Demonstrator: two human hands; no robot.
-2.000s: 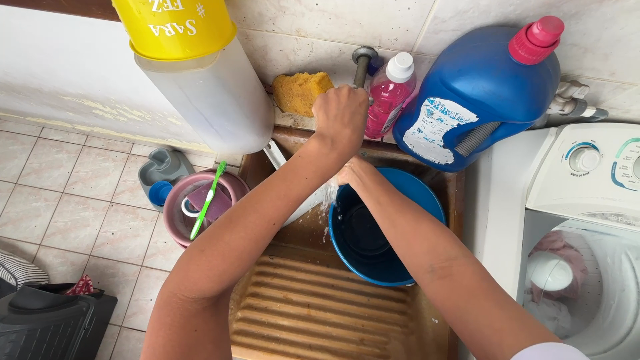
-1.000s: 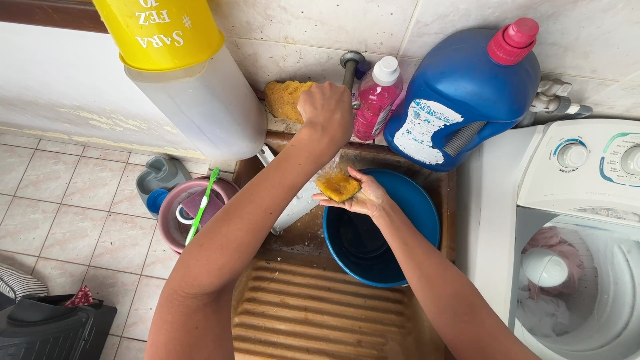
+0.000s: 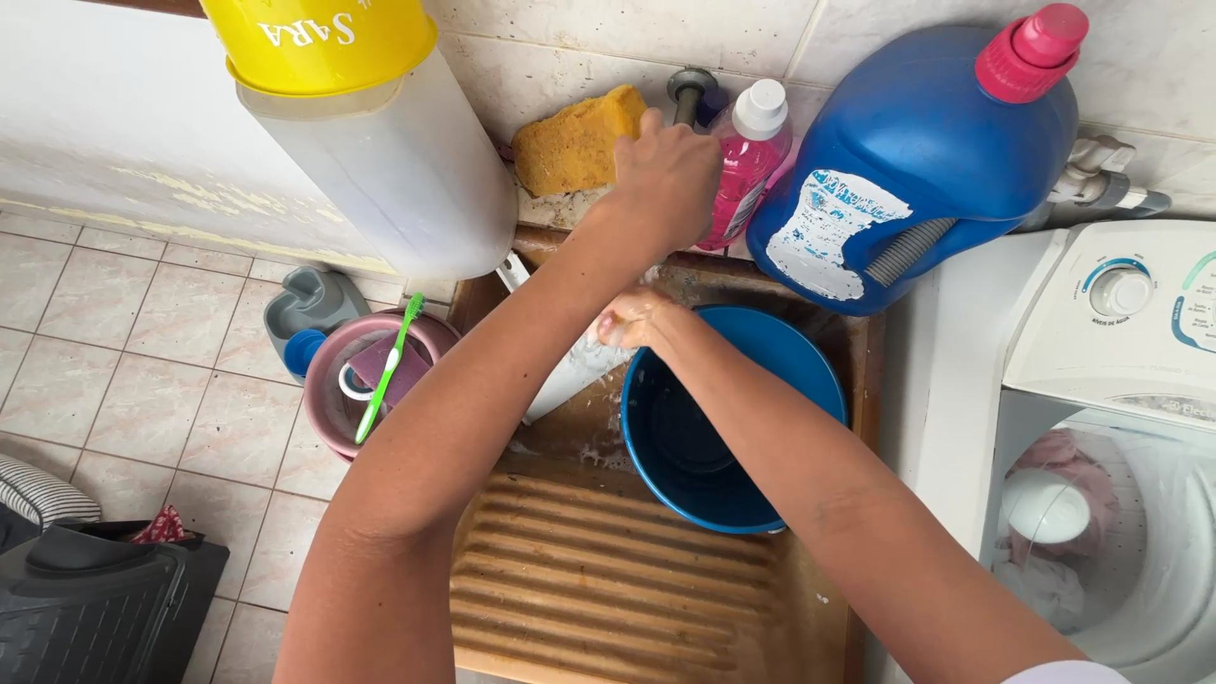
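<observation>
My left hand (image 3: pixel 670 180) is closed at the wall tap (image 3: pixel 692 95), covering its handle. Below it, my right hand (image 3: pixel 632 318) is curled up wet under the running water; the small yellow sponge seen in it a second ago is hidden by the fingers. A white blade-like object (image 3: pixel 575 375), wet and foamy, lies in the sink left of that hand, partly behind my left forearm. The blue basin (image 3: pixel 750 513) stands in the sink, below and right of my right hand. A larger yellow sponge (image 3: pixel 570 147) rests on the ledge beside my left hand.
A pink liquid bottle (image 3: pixel 746 171) and big blue jug (image 3: pixel 912 142) stand by the wall. Left are a tall container with yellow top (image 3: pixel 380 161) and a pink bowl (image 3: pixel 328 408) with a green toothbrush (image 3: pixel 389 370). The ribbed washboard (image 3: pixel 608 579) is nearest; a washing machine (image 3: pixel 1121 313) stands right.
My right hand was open, palm up, with the small yellow sponge on it a second ago; its fingers have now closed. My left hand stays at the tap.
</observation>
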